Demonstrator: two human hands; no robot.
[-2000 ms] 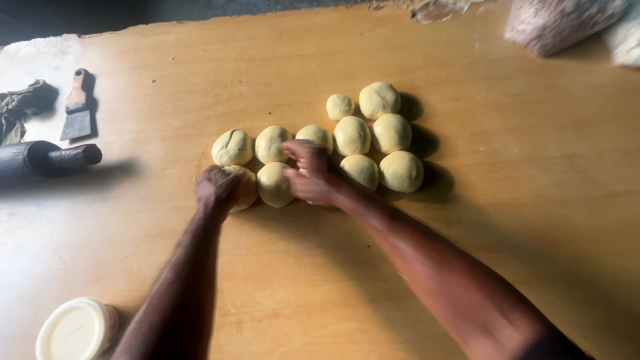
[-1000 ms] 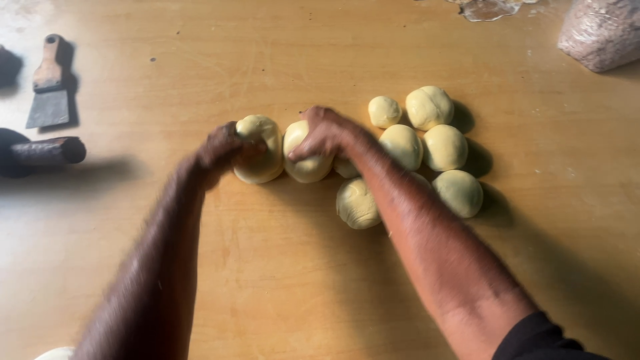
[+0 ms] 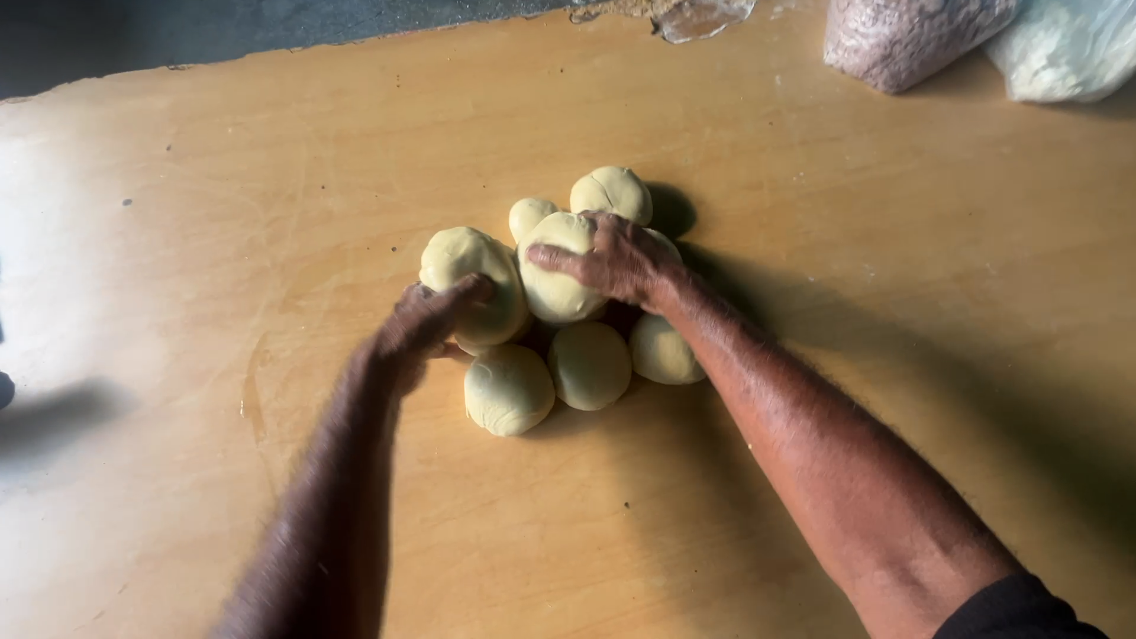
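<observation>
My left hand grips a large pale dough ball from its left side, thumb on top. Beside it, my right hand is closed around another large dough ball from the right, thumb across its upper face. Both held balls look raised over or pressed against others, and what lies beneath them is hidden. A small dough ball and a larger one sit behind. In front are a dough ball with a creased surface, a smooth one and one partly behind my right forearm.
The balls rest on a wooden table with a chipped far edge. At the far right stand a plastic bag with pinkish contents and a bag with white contents. Part of a dark object shows at the left edge.
Two seconds ago the dough balls lay in neat rows. Both hands have since gripped balls at the left end and moved them right, against the rest of the group. The view has shifted.
</observation>
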